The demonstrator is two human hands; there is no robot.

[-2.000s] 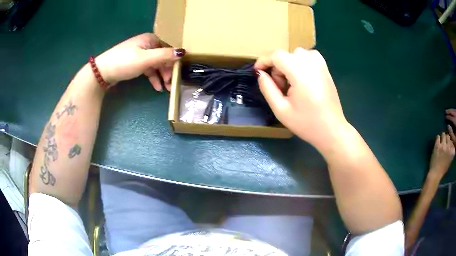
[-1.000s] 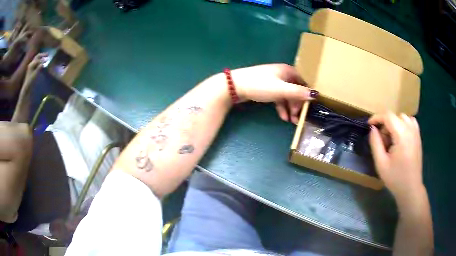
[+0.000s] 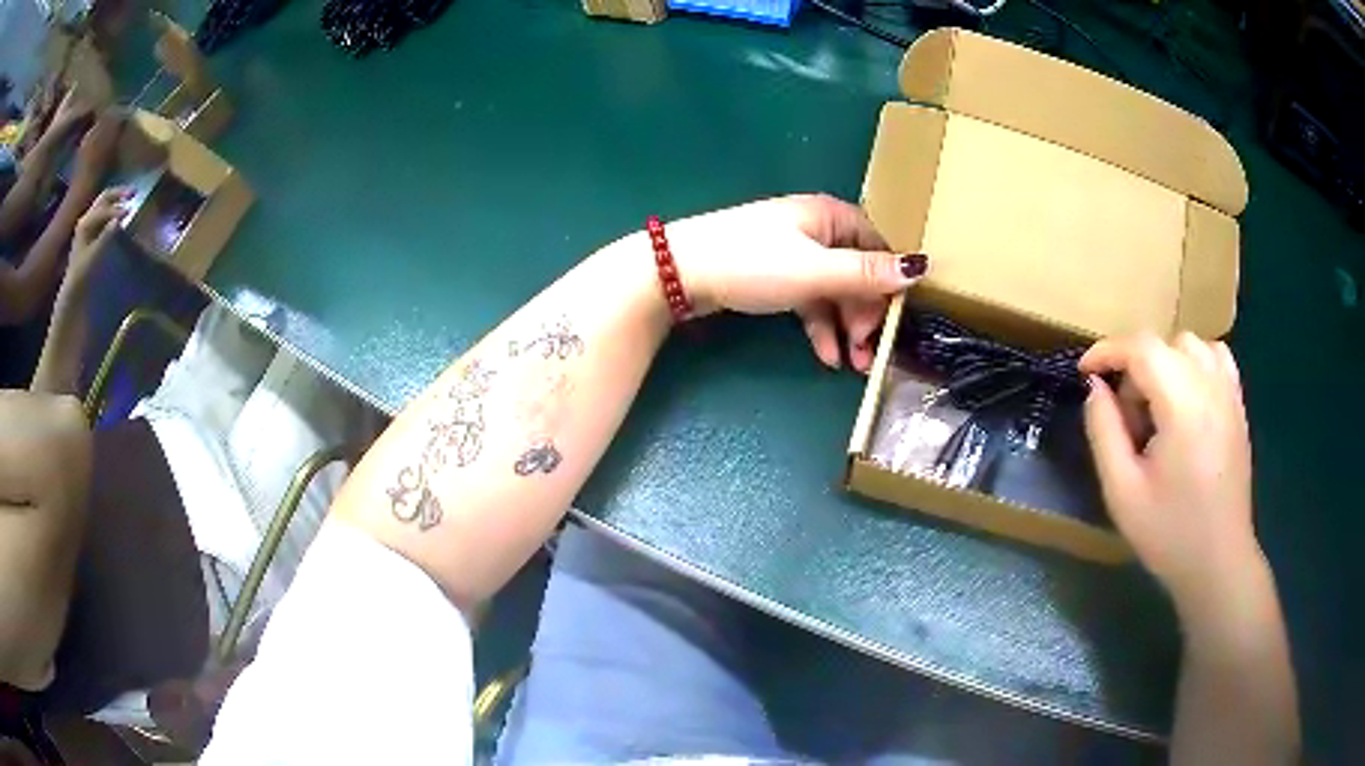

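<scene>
An open brown cardboard box [image 3: 973, 518] lies on the dark green bench, its hinged lid [image 3: 1063, 210] tilted back. My left hand [image 3: 846, 285] is at the box's back left corner, thumb on the wall edge and fingers outside it. My right hand [image 3: 1175, 434] is over the box's right side, its fingertips at the coiled black cable [image 3: 988, 359] along the back. A small bagged device [image 3: 916, 431] in shiny clear film lies front left. A dark bluish flat piece [image 3: 1033, 476] lies front right, partly hidden by my right hand.
The bench [image 3: 494, 195] has a pale front edge. Other people's hands [image 3: 102, 225] are by another open box [image 3: 210, 210] at the far left. Black cable bundles [image 3: 374, 18], a blue tray [image 3: 737, 9] and wires lie at the back. A dark unit [image 3: 1317, 105] stands back right.
My view has turned left since two seconds ago, so the box now shows at the right and the neighbouring people appear. Both hands keep about the same places at the box.
</scene>
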